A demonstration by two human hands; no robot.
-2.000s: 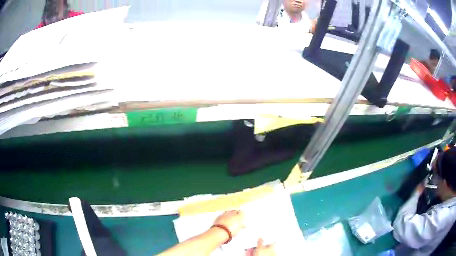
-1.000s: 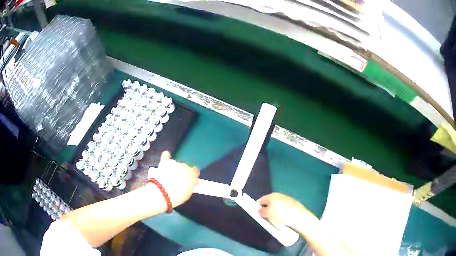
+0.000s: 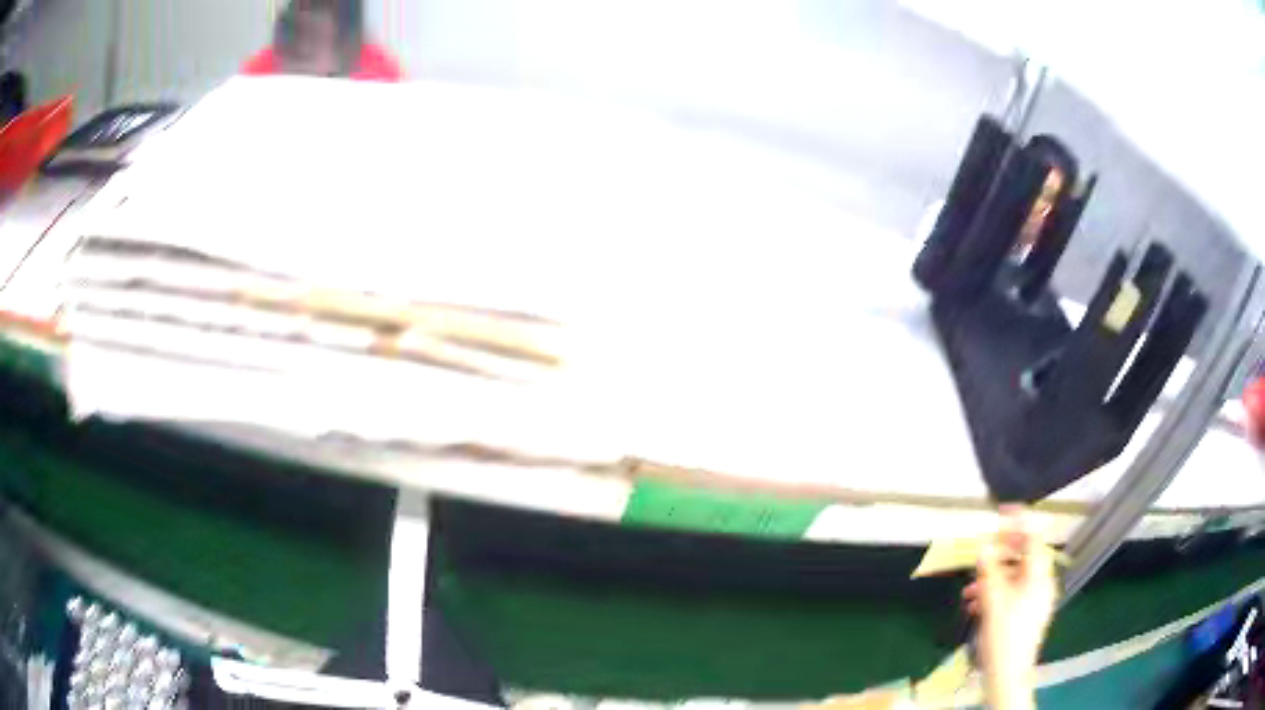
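Note:
My right hand (image 3: pixel 1013 596) is raised at the shelf's front edge. Its fingertips meet the near corner of a black pronged jig (image 3: pixel 1020 395) and seem to pinch it. The jig has upright arm ends, one with a yellow patch. My left hand is not in view. At the bottom left, a white rotor is cut off by the picture's edge: one blade (image 3: pixel 409 583) points up, another (image 3: pixel 298 682) points left, and the dark-centred hub (image 3: pixel 402 696) is between them. The picture is blurred.
White sheets with brown edges (image 3: pixel 319 326) are stacked on the white shelf. Green tape (image 3: pixel 721 509) marks its edge. A metal post (image 3: pixel 1179 416) stands at right. White hubs (image 3: pixel 122 666) are at lower left. People are beyond the shelf.
The view has swung up from the bench to the shelf. My right hand has left the rotor's blade and moved up to the black jig. My left hand has gone out of view.

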